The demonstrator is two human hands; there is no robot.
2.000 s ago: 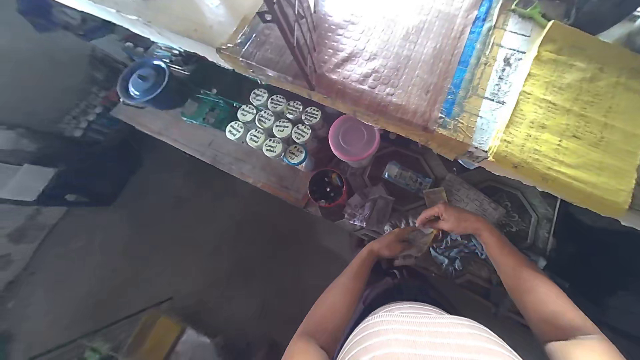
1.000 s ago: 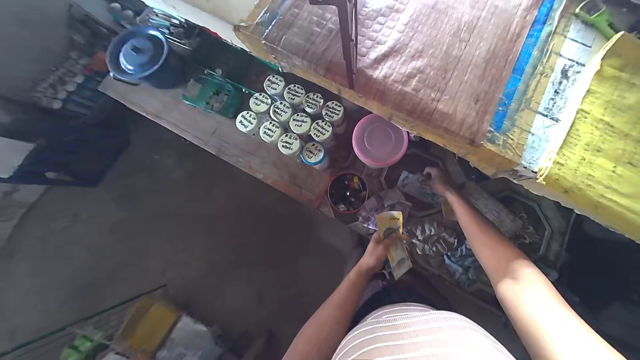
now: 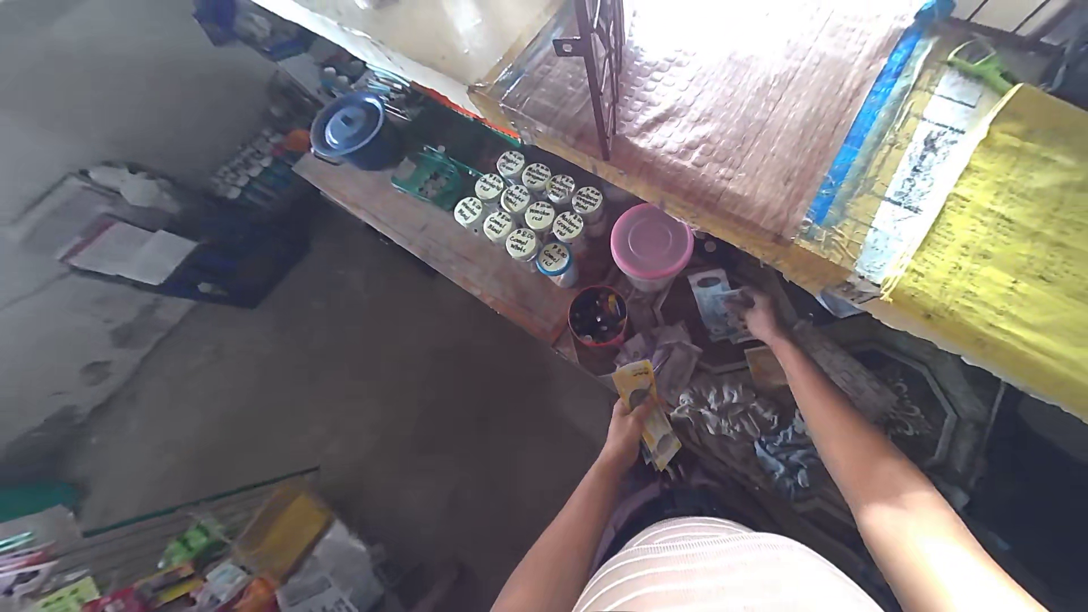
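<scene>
My left hand (image 3: pixel 627 422) is closed around a few yellow banknotes (image 3: pixel 648 412), which stick out above and below the fingers. Farther up and to the right, my right hand (image 3: pixel 759 314) is at some bluish banknotes (image 3: pixel 716 303) on a dark surface; whether its fingers grip them cannot be made out. Just below that hand lies an orange-yellow note (image 3: pixel 766 365). Several crumpled grey-white notes (image 3: pixel 728 410) and crumpled bluish ones (image 3: pixel 784 455) lie between my forearms. Purplish crumpled paper or notes (image 3: pixel 674 353) rest beside the left hand.
A pink-lidded tub (image 3: pixel 652 241), a red-rimmed container of small items (image 3: pixel 597 315) and several jars with handwritten lids (image 3: pixel 540 216) stand on the wooden bench (image 3: pixel 442 246). Beyond are a green basket (image 3: pixel 429 178) and a blue lidded pot (image 3: pixel 350 127). A raised counter edge (image 3: pixel 765 255) runs above the right hand.
From two seconds ago, my hands have moved apart: they were together at the notes, and the right one is now up at the bluish notes. The left still holds yellow notes.
</scene>
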